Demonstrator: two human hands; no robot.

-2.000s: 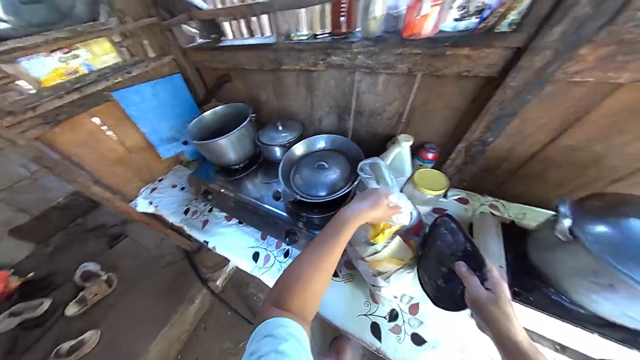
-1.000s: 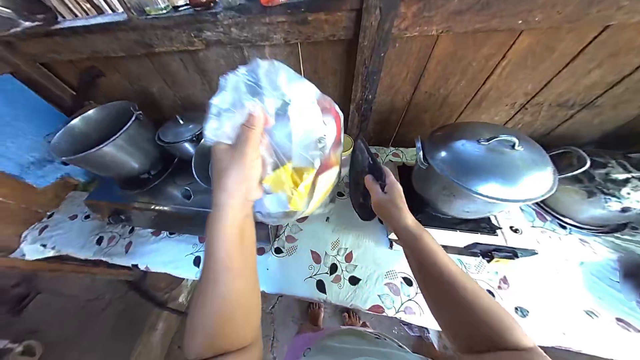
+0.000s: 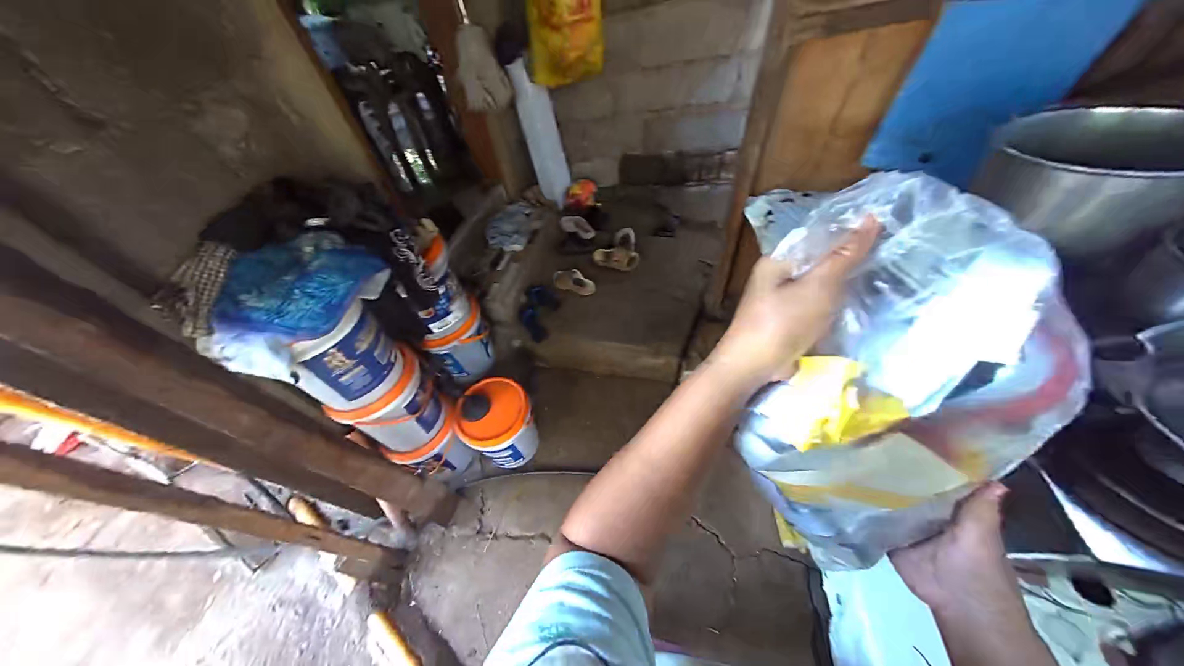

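Observation:
A bulging clear plastic bag (image 3: 962, 314) with crumpled wrappers inside, some yellow, fills the right of the head view. My left hand (image 3: 800, 301) grips its upper left side, fingers pressed into the plastic. Beneath the bag, my right hand (image 3: 962, 550) supports its lower right part with the thumb against it; its other fingers are mostly hidden. Behind the bag at the upper right stands a large metal pot (image 3: 1101, 185).
Stacked white buckets with orange rims (image 3: 388, 402) stand at the left beside an orange-lidded bucket (image 3: 497, 421). Sandals (image 3: 615, 254) lie on the floor near a block wall. Wooden rails (image 3: 185, 370) cross the left side.
The view has swung far left from the stove table to the floor and buckets. My right hand, on a dark pan-like object earlier, is now under the bag. The bag stays in my left hand.

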